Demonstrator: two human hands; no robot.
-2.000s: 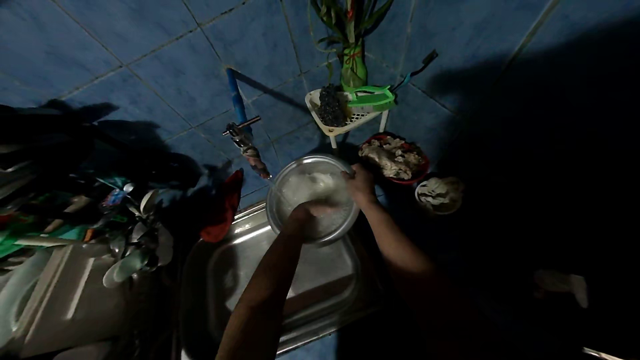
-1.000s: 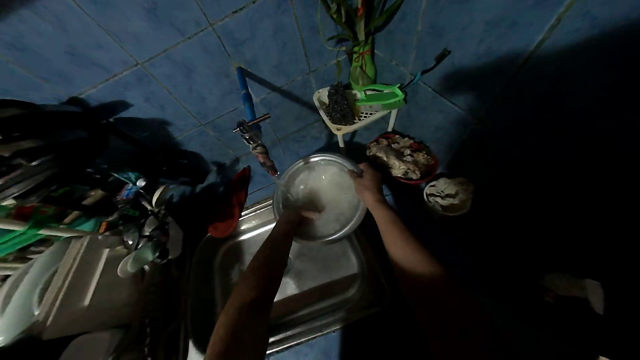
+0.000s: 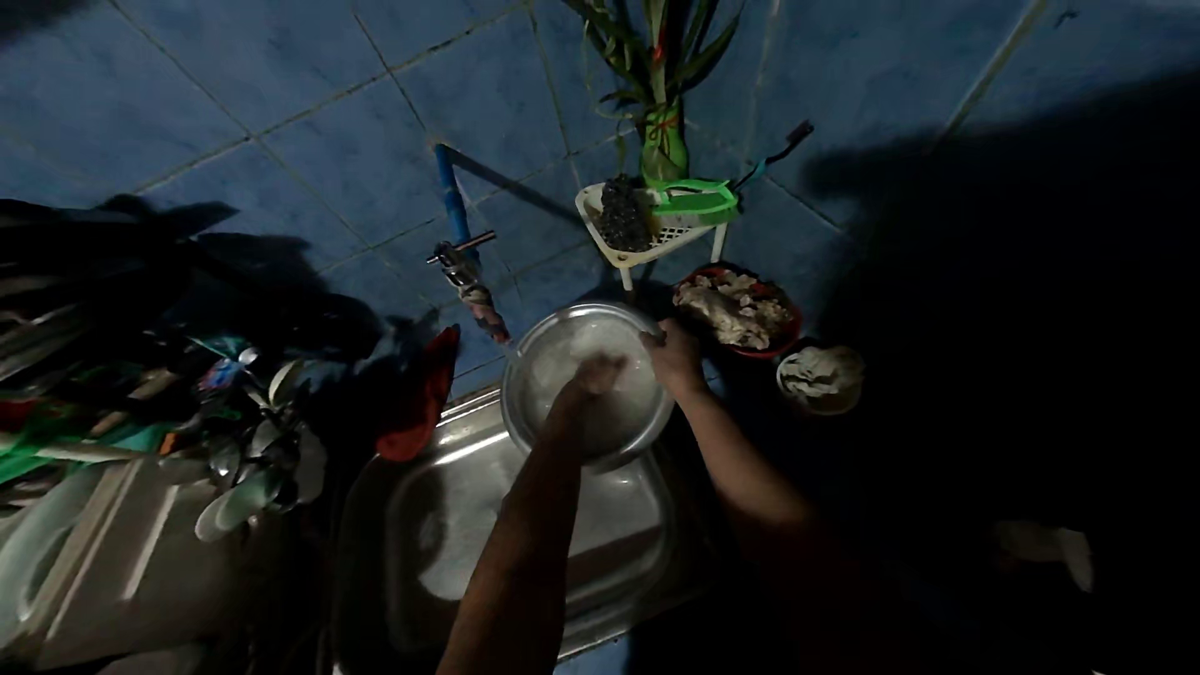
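Observation:
A round metal bowl (image 3: 535, 349) with cloudy whitish liquid in it is held over the back edge of a stainless steel sink (image 3: 450, 525). My right hand (image 3: 673, 356) grips the bowl's right rim. Inside the bowl is my left hand (image 3: 600, 375), partly in the liquid, its fingers apart; whether it holds any of the contents is unclear. Just left of the bowl, a metal faucet (image 3: 459, 269) on a blue pipe (image 3: 452, 192) has a cloth-like wrap at its spout, close to the bowl's rim.
Behind the bowl stands a white plastic rack (image 3: 614, 255) with a dark scrubber (image 3: 623, 216), a green brush (image 3: 696, 201) and a plant in a green vase (image 3: 664, 145). Right are a red bowl (image 3: 783, 349) of pale pieces and a small container (image 3: 820, 380). Spoons (image 3: 234, 502) crowd the left.
My left hand has moved from the lower left part of the bowl toward its middle, and its fingers now show more. My right hand stays on the rim.

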